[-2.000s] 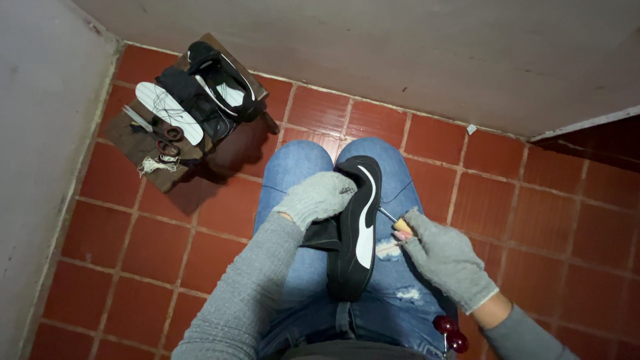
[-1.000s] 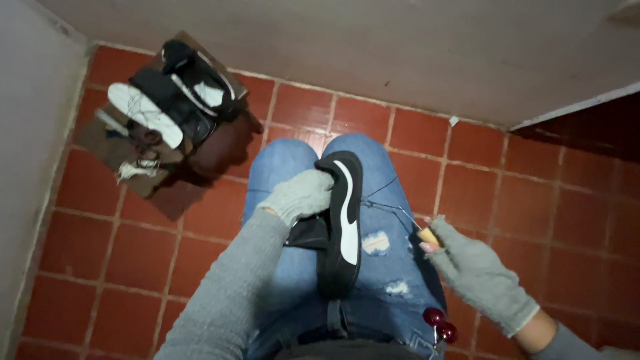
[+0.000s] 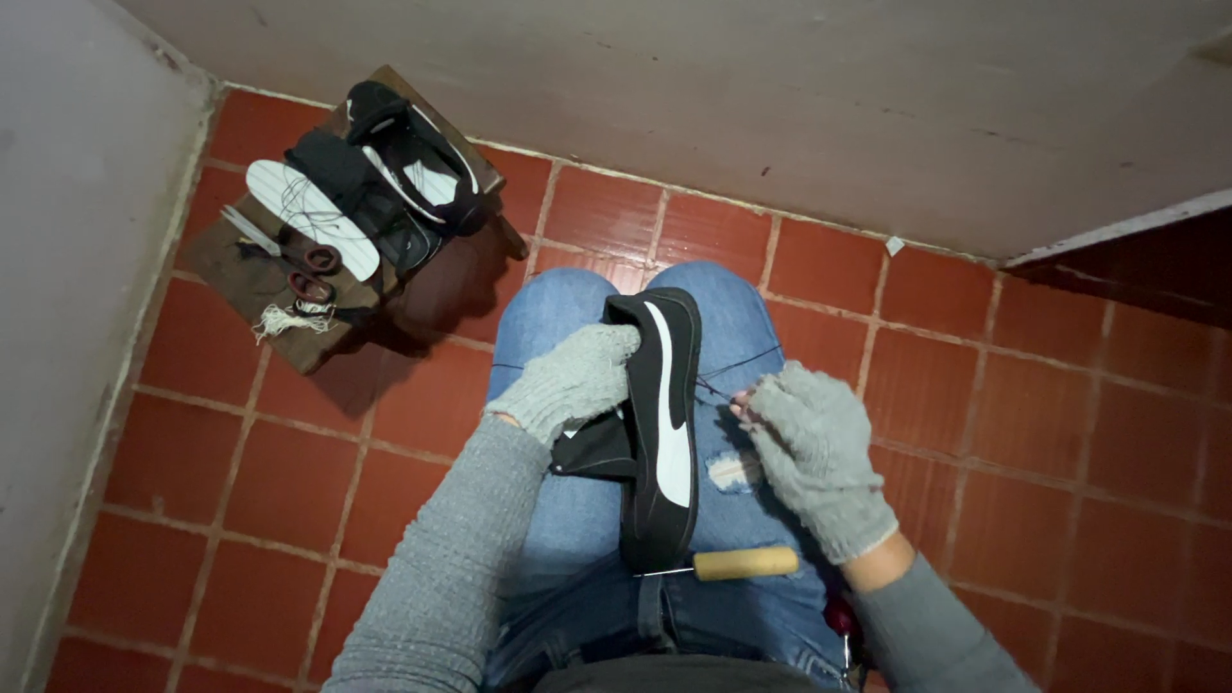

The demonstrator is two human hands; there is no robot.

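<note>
A black shoe with a white side stripe lies on its side across my lap, its black tongue or flap hanging to the left. My left hand, in a grey fingerless glove, grips the shoe's opening edge. To the right of the sole, my gloved right hand pinches dark thread that runs to the shoe. An awl with a yellowish handle rests on my jeans by the near end of the shoe, its thin metal shaft pointing left.
A wooden stool at the upper left bears another black shoe, a white insole with dark thread on it, scissors and a bundle of pale string. Walls border the red tiled floor.
The awl, in my right hand a second ago with thread at its tip, now lies on my lap. My right hand has taken hold of the thread. My left hand has kept its grip on the shoe.
</note>
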